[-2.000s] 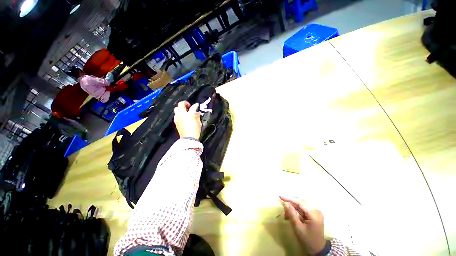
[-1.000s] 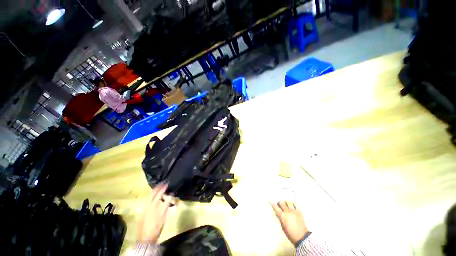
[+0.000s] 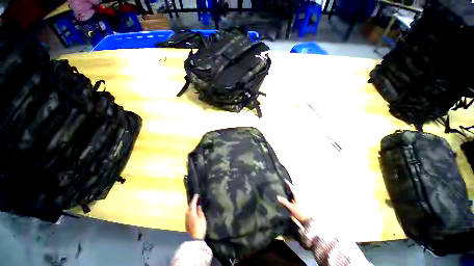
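A camouflage backpack [image 3: 241, 182] lies on the light wood-grain table [image 3: 161, 171] in front of me, its front panel up and rounded top away from me. My left hand [image 3: 196, 219] is on its left side near the lower end. My right hand [image 3: 295, 207] is on its right side, fingers over the edge. Both hands hold the bag between them. A second backpack [image 3: 228, 70] lies at the far side of the table, with a small white piece [image 3: 263, 55] on it.
Stacked dark backpacks [image 3: 67, 130] fill the left edge. More bags are piled at the far right [image 3: 423, 72], and one camouflage bag [image 3: 429, 187] lies at the right edge. A thin metal tool [image 3: 334, 144] lies right of centre. A blue crate [image 3: 130, 40] and blue stool [image 3: 308, 48] stand beyond.
The view has turned and dropped toward the near table. My left hand has left the far backpack. Both hands are now on the nearer camouflage backpack, now fully in view.
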